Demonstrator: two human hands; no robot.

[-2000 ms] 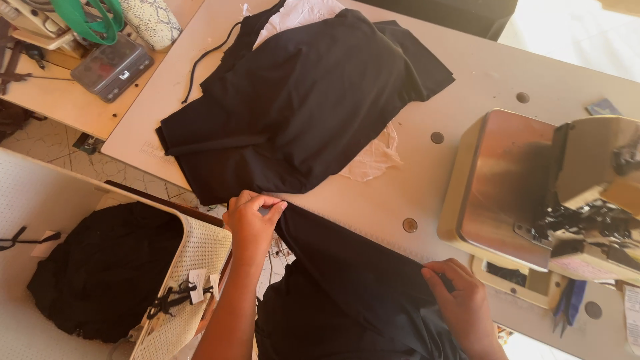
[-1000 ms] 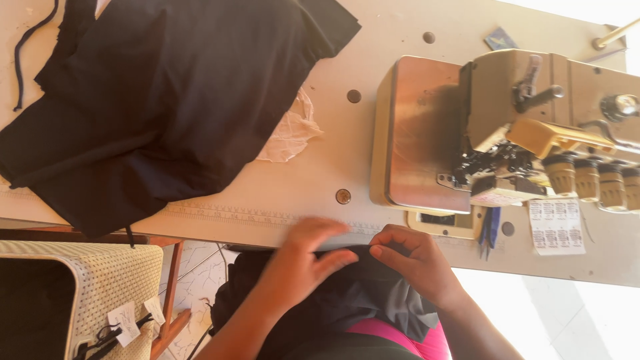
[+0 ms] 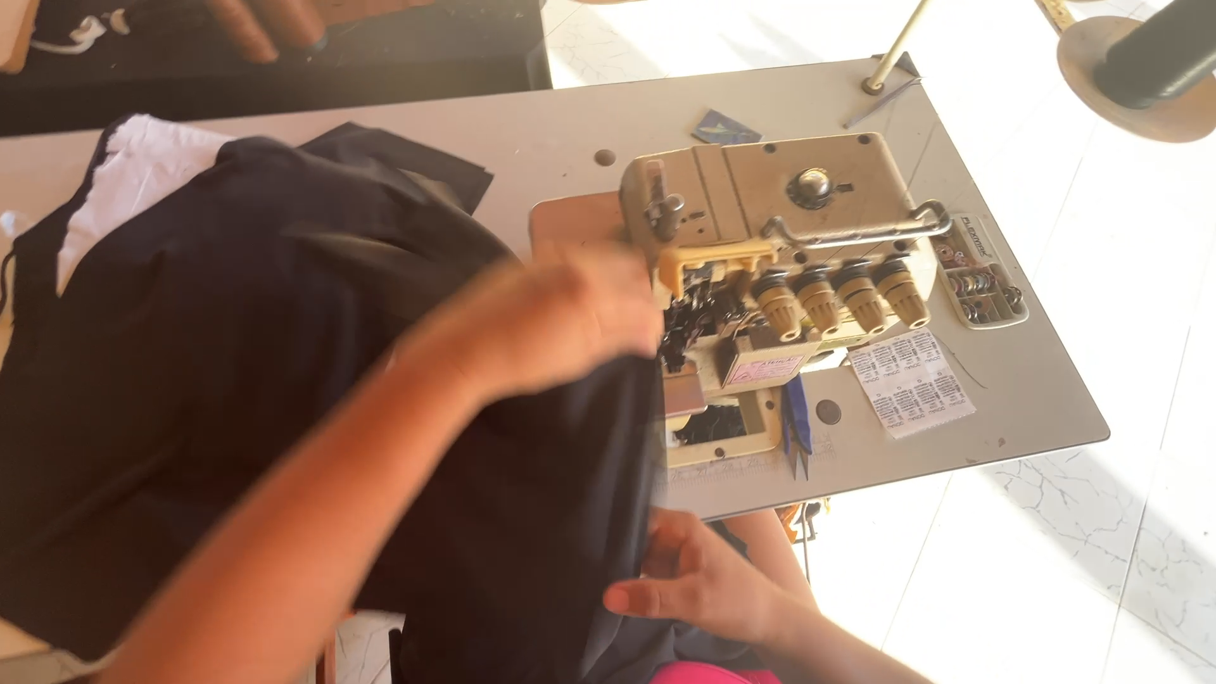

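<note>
My left hand (image 3: 551, 318), blurred, is raised at the needle area of a beige overlock sewing machine (image 3: 760, 199), its fingers closed on the upper edge of a black fabric piece (image 3: 570, 475). That piece hangs from it over the table's front edge. Lower down, my right hand (image 3: 684, 579) is at the same piece's right edge, thumb and fingers around the cloth; whether they pinch it is hard to tell. More black fabric (image 3: 190, 380) lies heaped at the left, with white material (image 3: 142, 180) at its top.
Blue-handled thread snips (image 3: 796, 427) and a printed label sheet (image 3: 912, 385) lie on the table (image 3: 1035, 408) right of the machine. Beyond them is a small case of bobbins (image 3: 983, 275). Another person's hand (image 3: 271, 24) shows at the top left. A thread cone (image 3: 1159, 57) stands top right.
My left hand has moved up and away from my right hand, from the table's front edge to the machine, lifting black fabric. The view has shifted right.
</note>
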